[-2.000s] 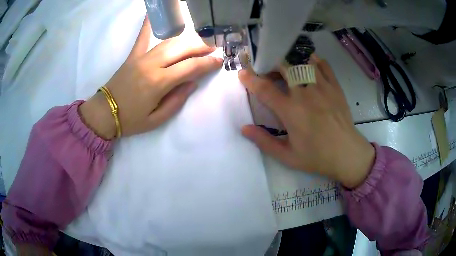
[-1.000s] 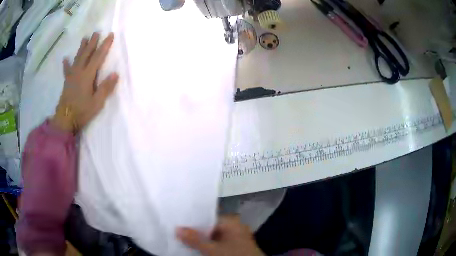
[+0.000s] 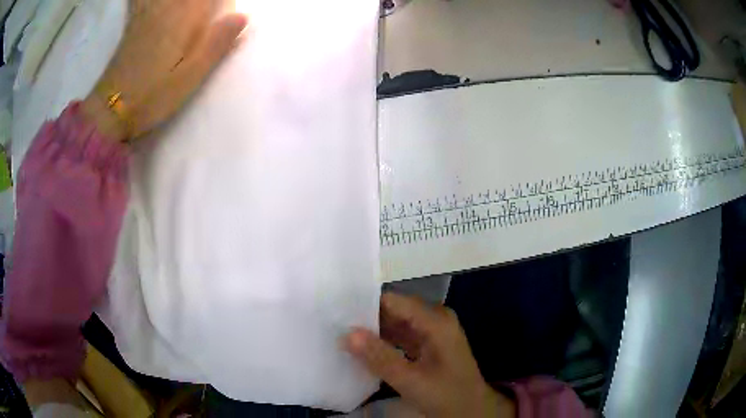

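A large white fabric panel (image 3: pixel 262 220) lies over the machine table and hangs past its front edge. Its straight right border runs down from the top of the picture. My left hand (image 3: pixel 168 61) lies on the panel's upper left, thumb apart; its fingers are partly cut off by the top edge. My right hand (image 3: pixel 425 351) pinches the panel's lower right border below the table edge, thumb on top and fingers at or under the cloth. Glare washes out the upper cloth. The needle and presser foot are not visible.
The white table front (image 3: pixel 556 131) carries a printed ruler scale (image 3: pixel 507 208). Black scissor handles (image 3: pixel 667 41) lie on the machine bed (image 3: pixel 523 41) at upper right. A dark worn patch (image 3: pixel 421 81) marks the bed edge. More white cloth (image 3: pixel 61 53) lies at upper left.
The view has shifted, with the bed and scissors now higher and the machine head out of view. My left hand has moved right and up onto the panel. My right hand remains at its lower border.
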